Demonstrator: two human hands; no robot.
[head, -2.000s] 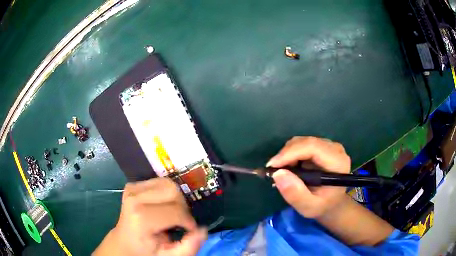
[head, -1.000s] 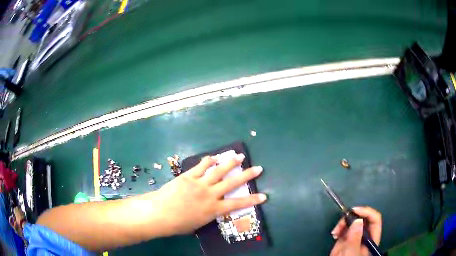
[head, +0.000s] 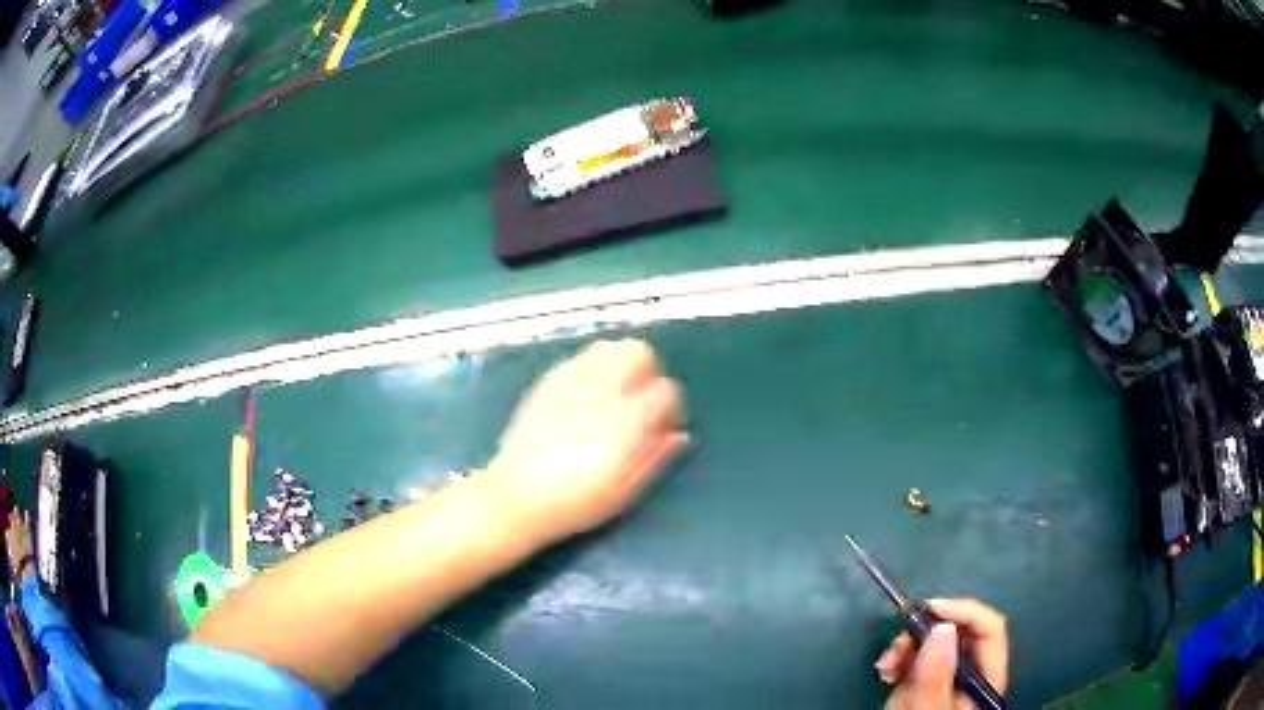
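Note:
The open phone [head: 610,147], with its white inner face, orange flex and copper patch, lies on the black foam pad [head: 610,215] beyond the pale rail. My left hand [head: 596,437] is slightly blurred and curled over the green bench on the near side of the rail, apart from the pad. Its fingertips and palm are hidden, and nothing shows in it. My right hand [head: 950,652] holds the black soldering iron [head: 908,610] at the lower right, tip pointing up and left. The hand is partly cut off by the bottom edge.
A pale rail [head: 776,294] crosses the bench. Small dark and silver components [head: 284,511] lie at left near a green solder spool [head: 198,588], partly behind my left arm. A small gold part [head: 916,501] lies at right. A black fan [head: 1113,305] stands at right. Another person's hand [head: 20,544] shows at far left.
The phone and pad have moved from the near side of the rail to beyond it. My left hand has left the phone and curled. The view has swung, and the iron stays in my right hand.

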